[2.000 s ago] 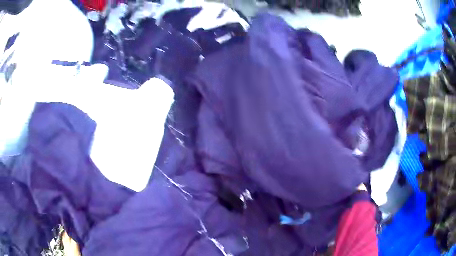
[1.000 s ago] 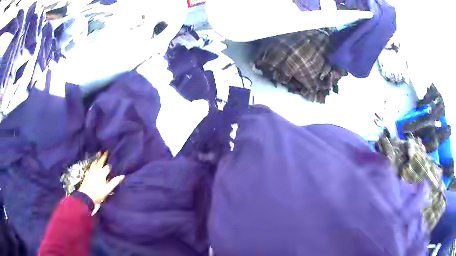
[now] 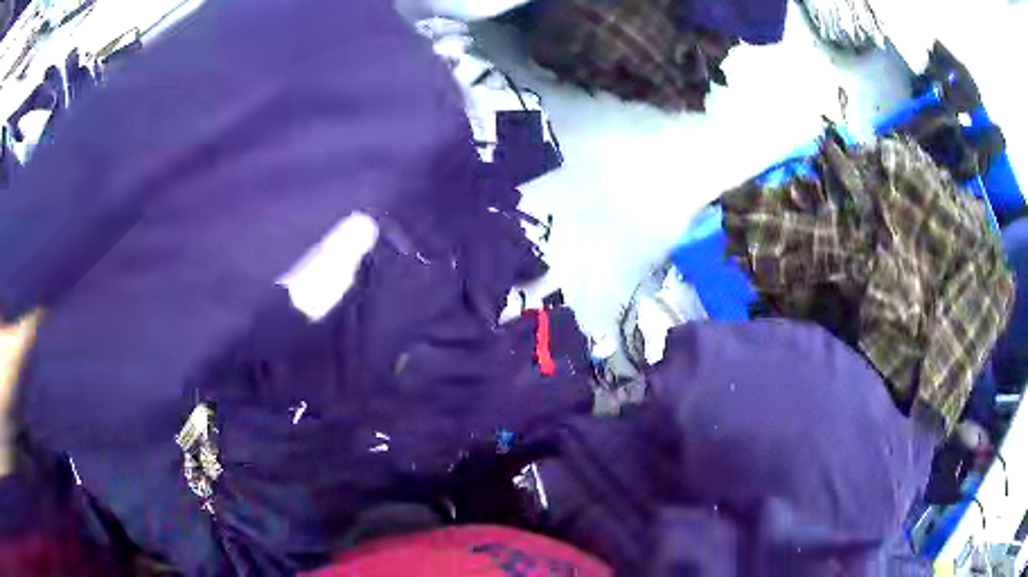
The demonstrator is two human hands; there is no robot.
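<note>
A broad navy cloth piece (image 3: 259,147) is raised and blurred across the upper left. My left hand (image 3: 14,378) is blurred and cut off by the left edge, at the lower corner of this raised cloth; it seems to grip it, with the fingers hidden. My right hand is not in view. More navy cloth (image 3: 778,417) lies in a rounded heap at the lower right. A white patch (image 3: 329,268) shows on the navy cloth left of centre. A small red strip (image 3: 544,342) lies on navy cloth near the centre.
Brown-olive plaid cloth (image 3: 891,248) hangs over a blue crate (image 3: 716,271) at the right. Another plaid heap (image 3: 626,51) lies on the white surface (image 3: 631,169) at the top. Red clothing (image 3: 462,555) shows at the bottom edge.
My left hand has moved from flat on the cloth to the left edge. Navy cloth at the left has risen across the upper left. The view has shifted, showing more plaid and blue crate.
</note>
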